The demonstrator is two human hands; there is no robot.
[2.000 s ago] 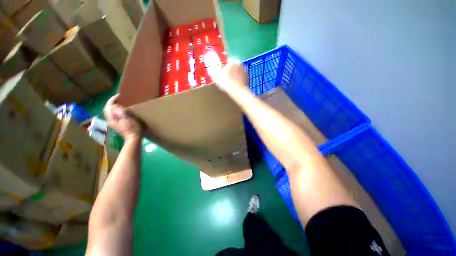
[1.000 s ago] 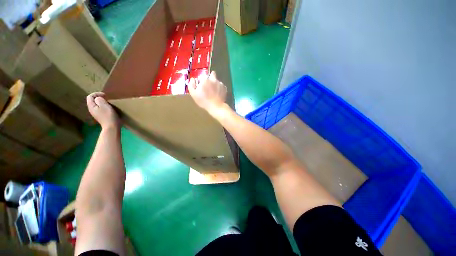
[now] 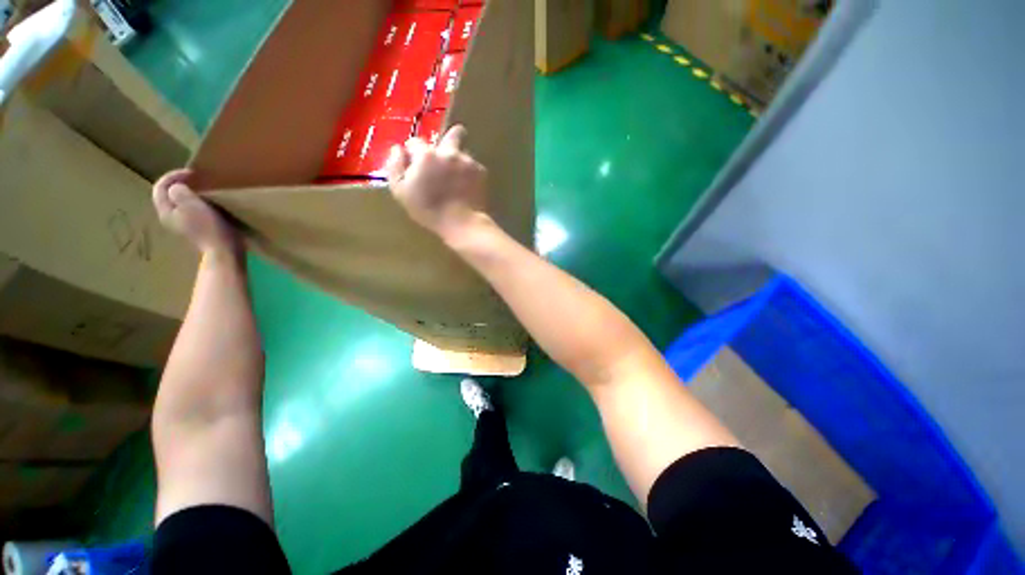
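A deep brown shipping carton with an open top stands in front of me on a low dolly, whose tan rounded end shows under the carton. Rows of red product boxes with white print lie inside the carton. My left hand grips the carton's near left corner at the top edge. My right hand grips the top edge at the near right corner. The carton's far end is cut off by the frame's top.
Large brown cartons stand along the left. A blue crate with cardboard in it is at the lower right, beside a grey wall. More cartons stand at the far right behind a yellow-black floor line. Green floor lies around the dolly.
The blue crates have slid back towards the lower right, and the wall's end and the yellow-black line have come into view. My hands have stayed on the carton, the right one now at its near edge.
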